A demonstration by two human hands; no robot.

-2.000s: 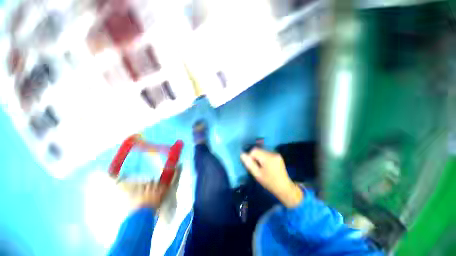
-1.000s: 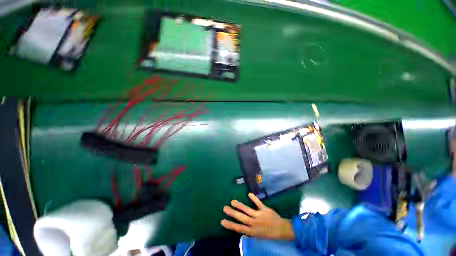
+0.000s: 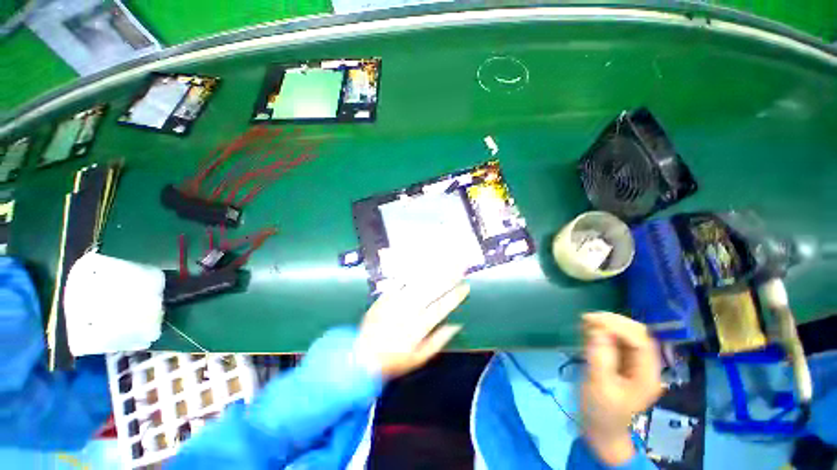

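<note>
An opened tablet point(image 3: 427, 229) lies on the green bench, with its silver-white plate up and its circuit board strip on the right. My left hand point(image 3: 413, 326) is open, palm down, at the tablet's near edge, its fingers over or just in front of that edge. My right hand point(image 3: 619, 381) is blurred at the bench's front edge, near the blue soldering station point(image 3: 656, 275). Its fingers are curled; whether they hold anything cannot be told. The soldering iron's pale handle point(image 3: 785, 335) appears to be at the far right, beside the station.
An off-white cleaning pot point(image 3: 592, 246) and black fan point(image 3: 633, 165) stand right of the tablet. Red leads fan from a black holder point(image 3: 200, 207) at left, near a white roll or block point(image 3: 115, 303). More tablets point(image 3: 317, 90) lie behind. A white parts tray point(image 3: 179, 404) is below the bench edge.
The view has turned and shifted rightward over the bench. My left hand has come into view at the tablet. My right hand has left the tablet's near side and moved right, towards the soldering station.
</note>
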